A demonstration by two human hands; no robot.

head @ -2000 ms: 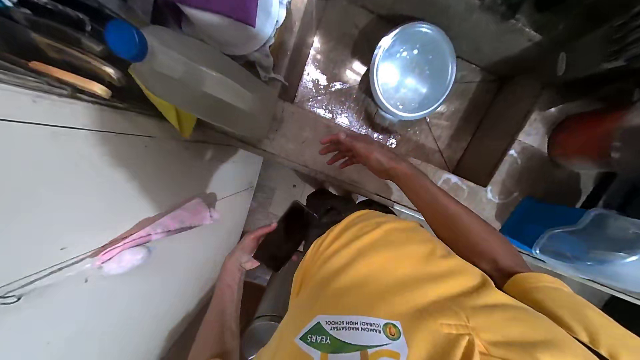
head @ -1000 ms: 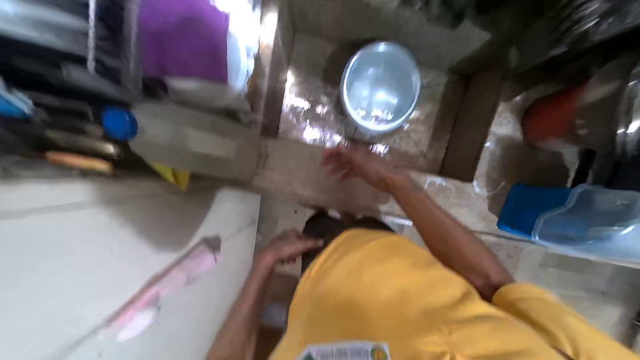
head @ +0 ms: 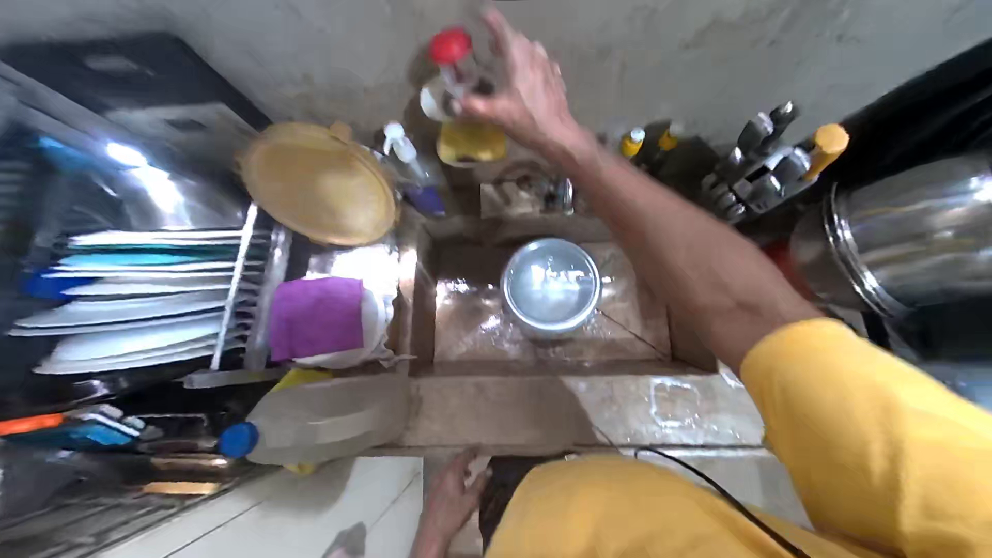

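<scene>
My right hand reaches to the wall beyond the sink, blurred, fingers spread around or beside a small clear container with a red lid; whether they touch it I cannot tell. A yellow sponge lies just below that hand. My left hand is low by my body, beside the sink's front ledge, with nothing seen in it. Between the hands, a round metal bowl or pot, seemingly with water in it, stands in the tiled sink basin. Near the faucet is a white-topped spray bottle.
Left are a rack of plates, a round wooden board, a purple cloth and a large blue-capped plastic bottle lying down. Right are a cutlery holder and a large metal pot. A black cable crosses my shirt.
My right hand has moved from over the sink's front ledge to the far wall. The dark phone in my left hand two seconds ago is no longer seen. The view has shifted towards the wall.
</scene>
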